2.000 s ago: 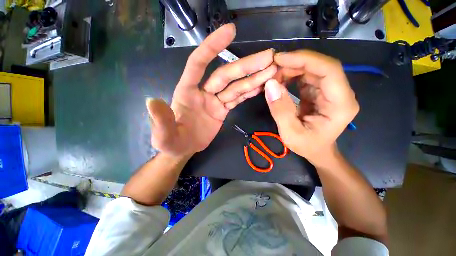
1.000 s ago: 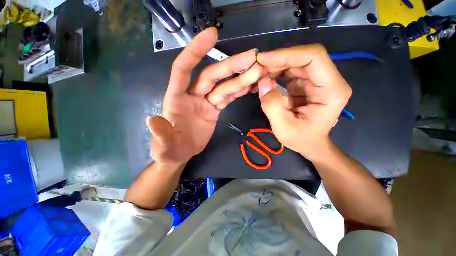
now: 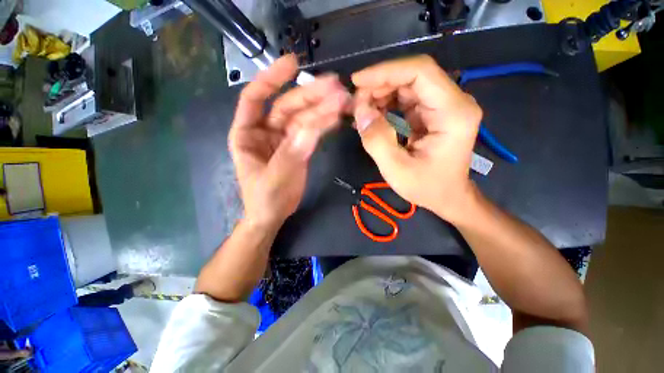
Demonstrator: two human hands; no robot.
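My left hand (image 3: 280, 146) is raised over the dark mat, fingers bent and blurred. My right hand (image 3: 419, 138) is beside it, thumb and forefinger nearly together; whether something tiny is between the fingertips cannot be told. Red-handled scissors (image 3: 376, 211) lie on the mat below the hands, dark blades towards the upper left. Blue-handled cutters (image 3: 498, 144) lie to the right, partly behind my right hand. A thin pale bar (image 3: 481, 164) lies on the mat under both hands, mostly hidden by them.
The press base with steel columns (image 3: 231, 28) stands at the mat's far edge. A metal block (image 3: 113, 95) is on the green bench at left. Blue crates (image 3: 36, 269) stand at lower left. A crate with a black heap (image 3: 286, 288) is below the bench edge. A brown carton (image 3: 626, 291) is at right.
My left hand's extended fingers have bent inward and its thumb has moved towards them. The hands have shifted slightly left. More of the cutters and the pale bar's right end now show.
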